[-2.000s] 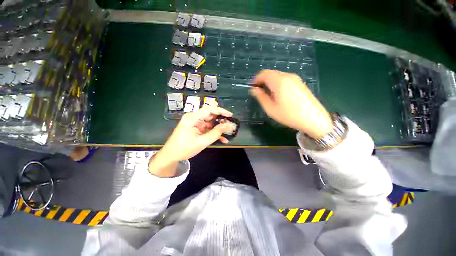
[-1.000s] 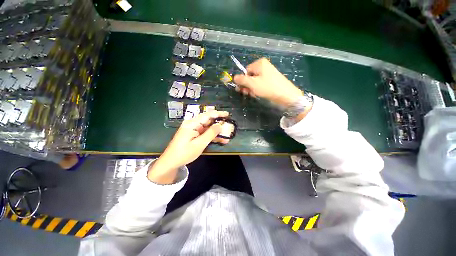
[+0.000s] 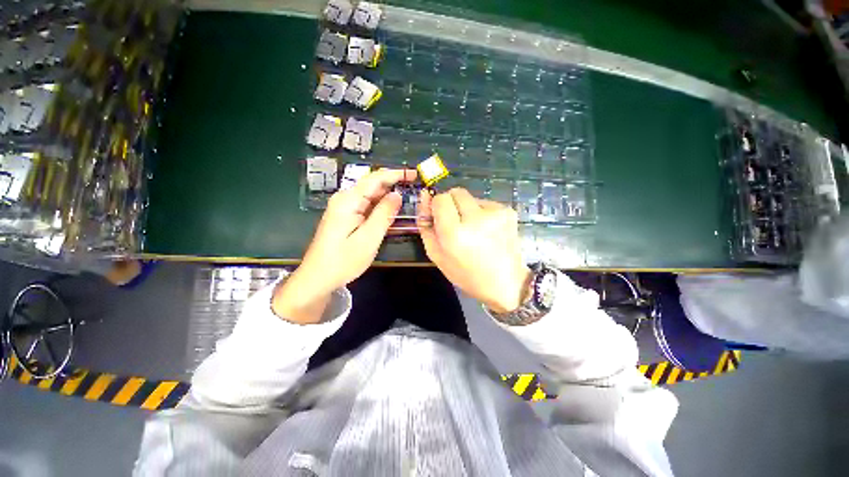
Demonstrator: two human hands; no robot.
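Observation:
My left hand [image 3: 346, 231] holds a small dark housing [image 3: 407, 200] in its fingertips above the front edge of a clear blister tray [image 3: 484, 140]. My right hand [image 3: 470, 244] is close against it from the right, fingertips pinched at the housing. A white square part with yellow edges, likely a battery [image 3: 433, 170], stands just beyond the fingertips, at the far side of the housing. Whether it touches the housing cannot be told. The thin tool seen earlier is not clearly visible. Grey square parts [image 3: 324, 132] sit in the tray's left columns.
Stacked trays [image 3: 65, 140] of grey and yellow parts stand at far left. A tray of dark units [image 3: 768, 191] lies at far right, near another person's pale sleeve [image 3: 759, 293]. A pale rail [image 3: 652, 74] runs behind the blister tray.
My right hand has come back from over the tray to my left hand, and a yellow-edged part now shows at the housing. One grey part fewer shows in the fourth row than two seconds ago.

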